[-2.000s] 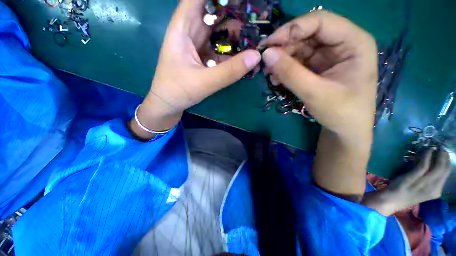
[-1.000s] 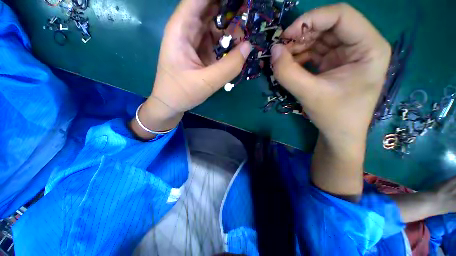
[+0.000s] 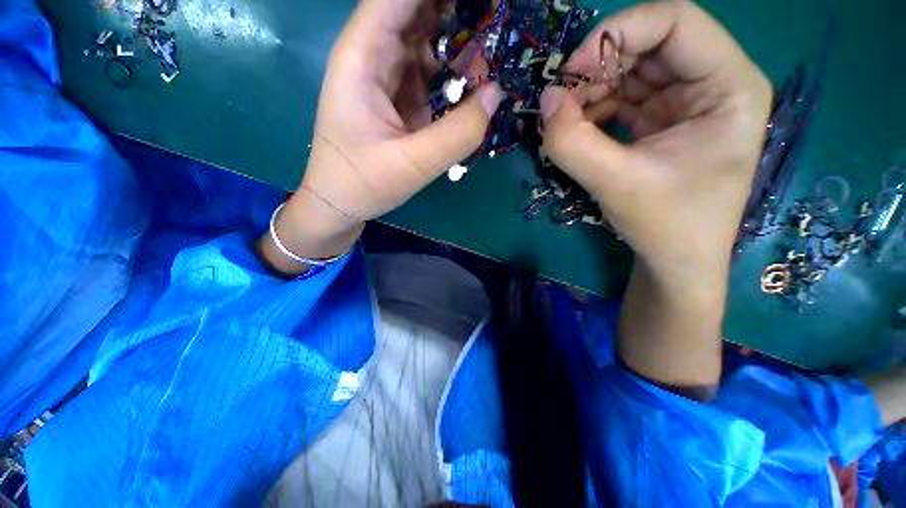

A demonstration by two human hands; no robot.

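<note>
A dark bunch of small electronic parts (image 3: 512,60) with red and blue wires and white round pads is at the top centre. My left hand (image 3: 397,129) holds the bunch, its thumb pressed on the parts and its fingers hidden behind them. My right hand (image 3: 666,139) pinches a small part at the right side of the bunch between thumb and index finger. A thin copper-coloured ring (image 3: 609,60) stands up at the right fingers. More small parts (image 3: 566,206) lie on the green mat below the bunch, partly behind my right hand.
Long thin black strips (image 3: 785,149) lie right of my right hand. A heap of rings and small metal parts (image 3: 820,238) is at the right. Another small heap (image 3: 149,45) lies at the upper left. Blue sleeves of neighbours (image 3: 70,208) show at the left and right.
The bunch has shifted and turned in my left hand, and the yellow part is less visible. My right hand has moved slightly right. A neighbour's hand has left the right heap.
</note>
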